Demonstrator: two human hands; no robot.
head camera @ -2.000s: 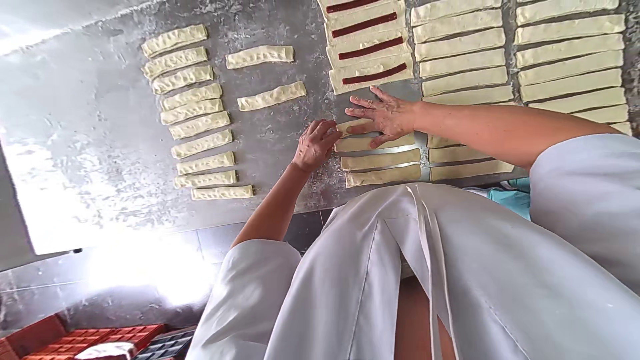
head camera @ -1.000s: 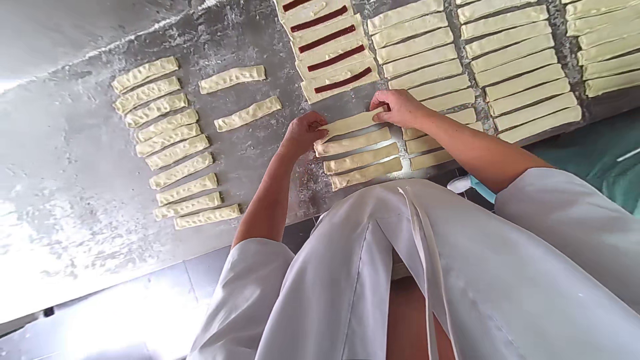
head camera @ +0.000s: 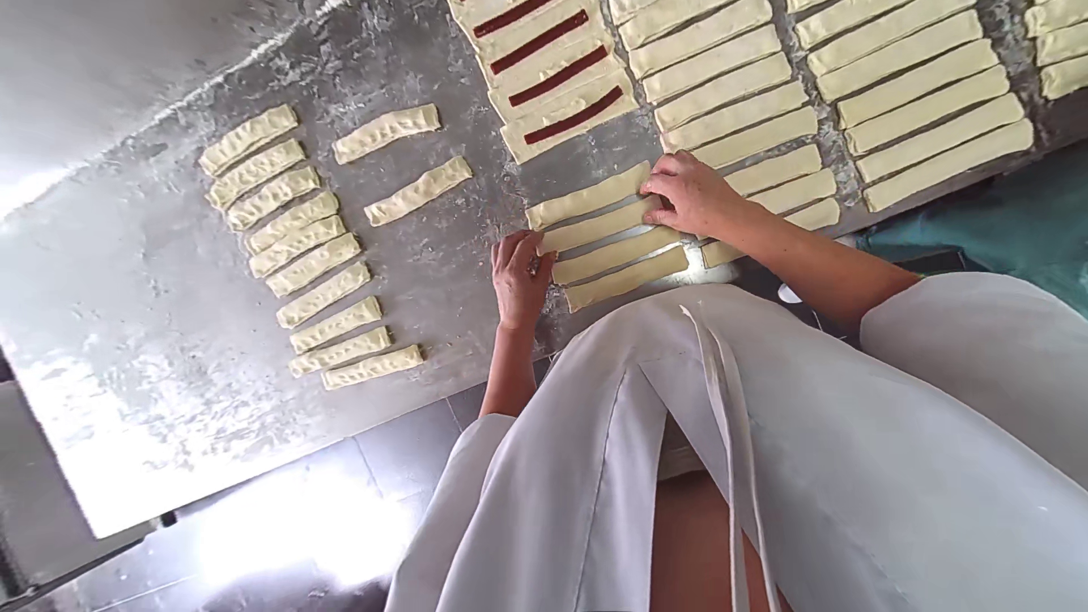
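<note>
My left hand [head camera: 520, 276] has its thumb and fingertips at the left end of a pale dough strip [head camera: 599, 228], the second in a short column of several. My right hand [head camera: 693, 194] has bent fingers at the right end of that strip. Just above it lies another plain strip [head camera: 589, 194], and two more [head camera: 616, 257] lie nearer my body. Beyond them, dough pieces with dark red filling lines [head camera: 574, 115] lie side by side. The undersides of my fingers are partly hidden.
Crimped dough pieces [head camera: 314, 259] form a column on the left of the metal table [head camera: 442, 289], with two separate ones [head camera: 418, 191] beside it. Columns of plain strips [head camera: 926, 102] fill the right. The table's near edge runs by my white garment.
My right hand was spread flat over the short column, then both hands were at the ends of its top strip. Now they are at the second strip. The view has shifted.
</note>
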